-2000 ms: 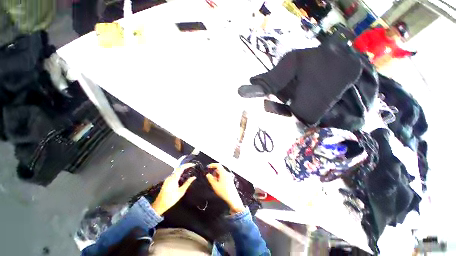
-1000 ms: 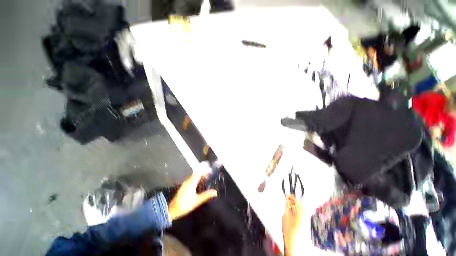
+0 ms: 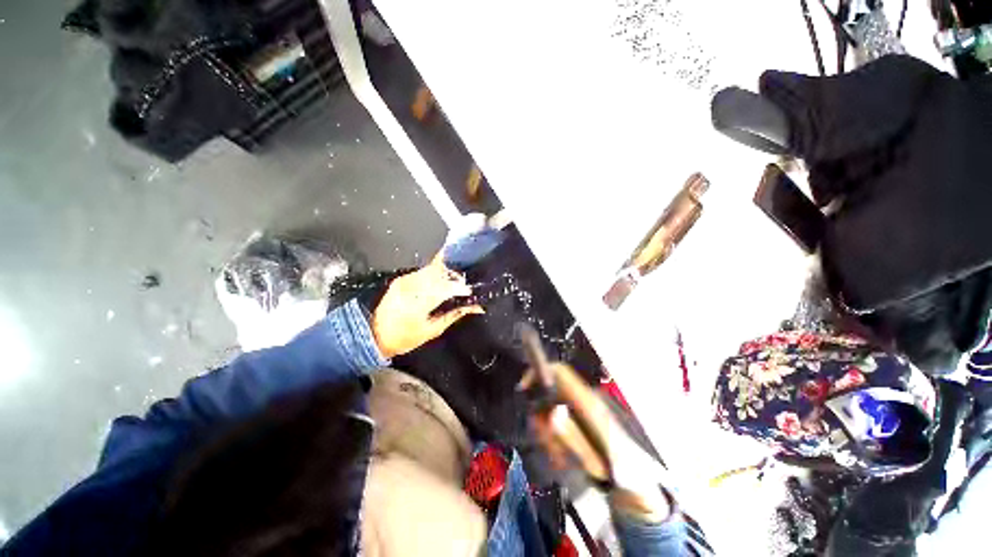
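Note:
A black garment piece (image 3: 435,381) lies over my lap, with a silver-dotted trim (image 3: 506,292) near its upper edge by the table. My left hand (image 3: 419,310) is at that edge, its thumb and fingertips pinching the dark cloth and trim. My right hand (image 3: 571,424) is blurred over the right side of the cloth, closed on the scissors (image 3: 535,354), whose short dark blades point up toward the trim. The scissor handles are mostly hidden by my fingers.
On the white table (image 3: 533,120) are a worn brown bar (image 3: 658,242), a thin red tool (image 3: 682,361), a black phone (image 3: 791,207), a floral pouch (image 3: 772,381) and a black garment pile (image 3: 914,174). A clear plastic bag (image 3: 277,272) and a draped crate (image 3: 288,87) are on the floor.
My right hand has picked up the scissors from the table and moved back over my lap. My left hand has stayed at the garment's edge. The view has shifted closer to the lap.

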